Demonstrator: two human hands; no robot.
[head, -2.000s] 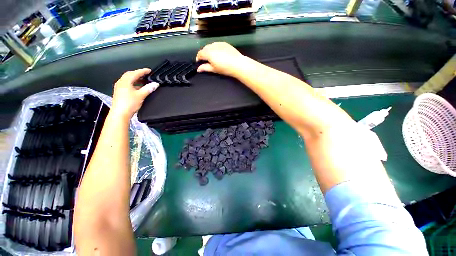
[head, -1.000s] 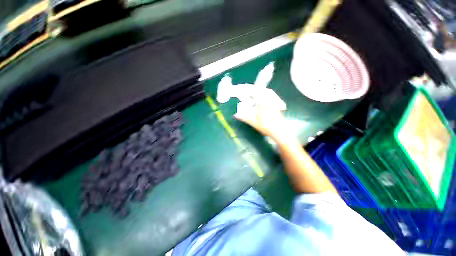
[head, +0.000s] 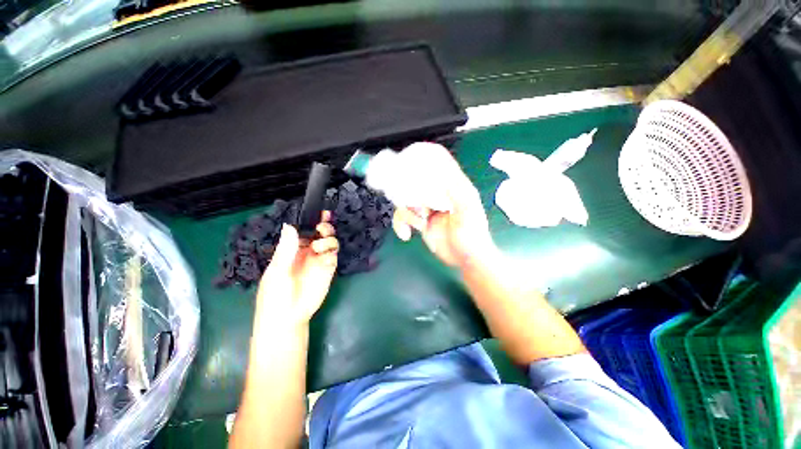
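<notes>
My left hand [head: 301, 267] holds one black moulded part [head: 314, 198] upright between thumb and fingers, above the heap of rubber pads. My right hand [head: 450, 224] grips a white squeeze bottle [head: 422, 178], tilted with its nozzle end pointing left, close to the part but apart from it. The small dark rubber pads [head: 356, 230] lie loose on the green bench behind and between my hands, partly hidden. The stacked parts tray [head: 290, 105] lies beyond, with several black parts [head: 178, 85] in a slanted row at its left end.
A supply carton in a clear liner bag [head: 180, 298] stands at left. At right are a crumpled white cloth [head: 537, 195], a spare squeeze bottle [head: 571, 151] and a perforated pink-white basket [head: 689, 167]. Green crates [head: 725, 364] and blue crates [head: 628, 346] stand lower right, below the bench edge.
The view swung right, then partly back. My right hand left the tray, reached to the cloth and now holds a bottle over the pads. My left hand now holds a single part.
</notes>
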